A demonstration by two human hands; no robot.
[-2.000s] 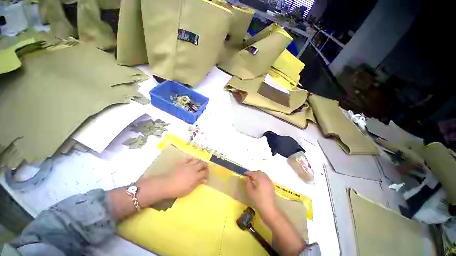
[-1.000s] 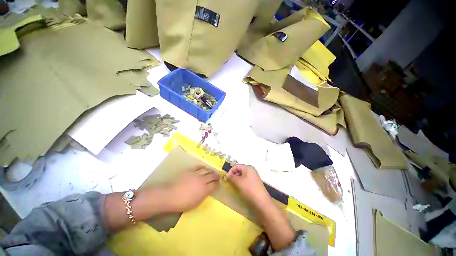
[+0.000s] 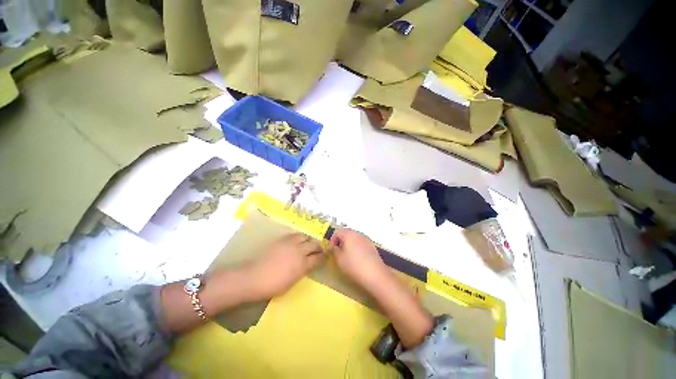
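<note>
A khaki panel with a yellow side lies in front of me. A yellow ruler with a black central band runs along its far edge. My left hand rests on the khaki part, fingers pointing at the ruler. My right hand is at the left end of the black band, its fingertips pinched together close to the left fingertips. Whether either hand holds a small piece is too small to tell. Small khaki tabs line the ruler's far side. A hammer head shows partly under my right forearm.
A blue bin of small pieces stands beyond the ruler, loose khaki tabs to its near left. Cut panels lie left, bag shells stand behind. A black cloth, clear bottle and folded khaki pieces lie right.
My right hand has moved left along the black band to beside my left fingertips since the earliest frame. Its fingertips stay pinched close to the ruler. The camera view has shifted.
</note>
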